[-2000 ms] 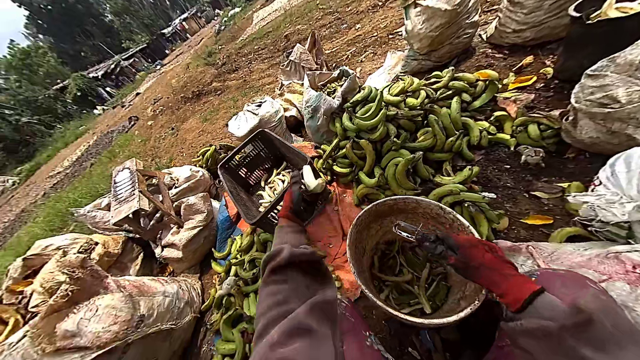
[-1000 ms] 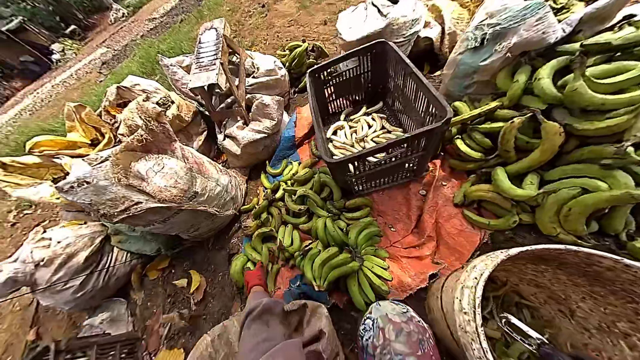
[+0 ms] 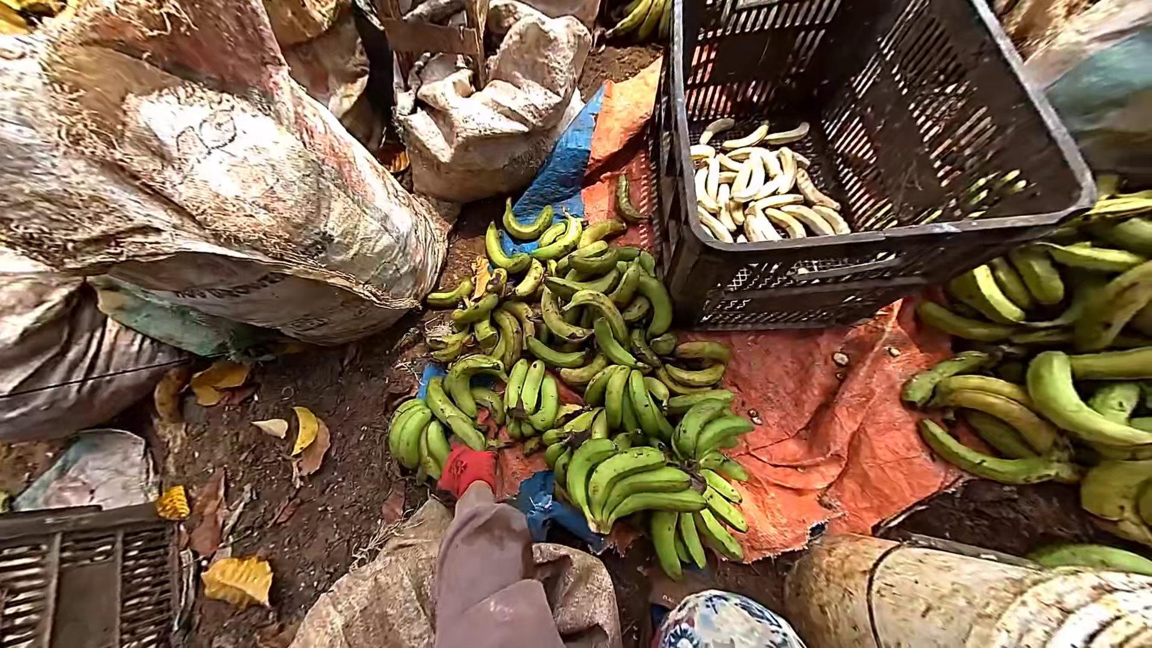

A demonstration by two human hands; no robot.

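My left hand (image 3: 468, 469), in a red glove, reaches down at the near left edge of a heap of green bananas (image 3: 612, 360). It touches a small bunch of green bananas (image 3: 423, 437); its fingers are mostly hidden, so its grip cannot be made out. Beyond the heap stands a black plastic crate (image 3: 886, 261) with peeled bananas (image 3: 765, 184) on its floor. The heap lies partly on an orange tarpaulin (image 3: 828, 423) and a blue one (image 3: 569, 157). My right hand is out of view.
Stuffed, stained sacks (image 3: 234, 180) stand at the left. A second slatted crate (image 3: 85, 576) is at the lower left. More green bananas (image 3: 1071, 387) are piled at the right. A dirty pale bucket (image 3: 945, 594) sits at the lower right, with fallen leaves (image 3: 238, 580) on the soil.
Two seconds ago my left hand was at the crate with a pale peeled banana, and my right hand was over the bucket with a metal tool. The view has swung down and left.
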